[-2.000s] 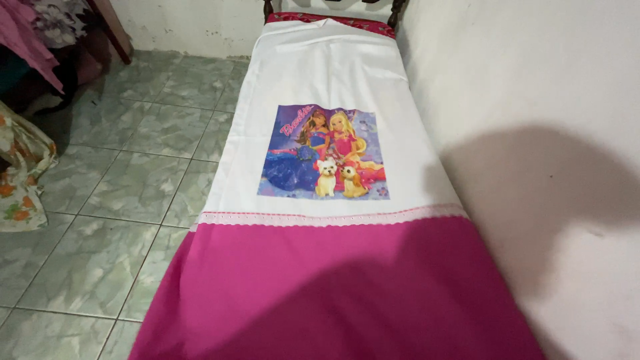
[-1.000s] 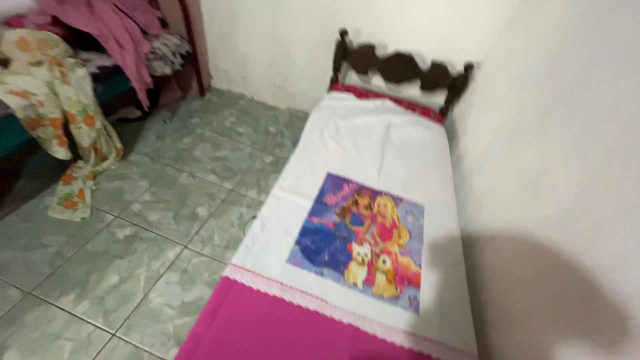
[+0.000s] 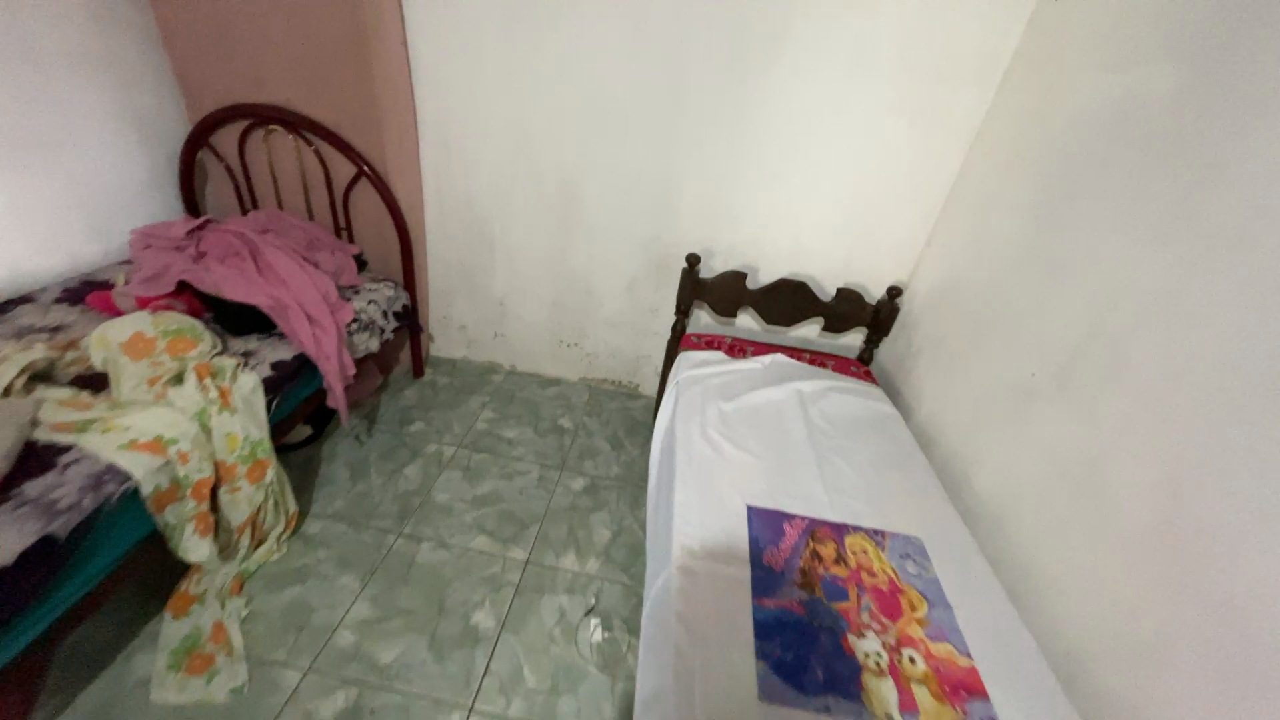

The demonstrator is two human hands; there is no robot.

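Neither of my hands shows in the head view. A narrow bed stands against the right wall, covered by a white sheet (image 3: pixel 790 430) with small creases near its top end. On the sheet lies a colourful printed panel (image 3: pixel 860 610) of two dolls and two small dogs. A strip of red patterned fabric (image 3: pixel 775 355) shows beyond the sheet's top edge, below the dark wooden headboard (image 3: pixel 790 298).
On the left, a second bed with a dark red metal headboard (image 3: pixel 300 135) bears a pink cloth (image 3: pixel 255 260) and a floral cloth (image 3: pixel 205 450) that hangs toward the tiled floor (image 3: pixel 440 530). Walls (image 3: pixel 1120 330) bound the room.
The view has swung up and to the left, bringing in the second bed's headboard; the magenta lower part of the bed cover has left the frame.
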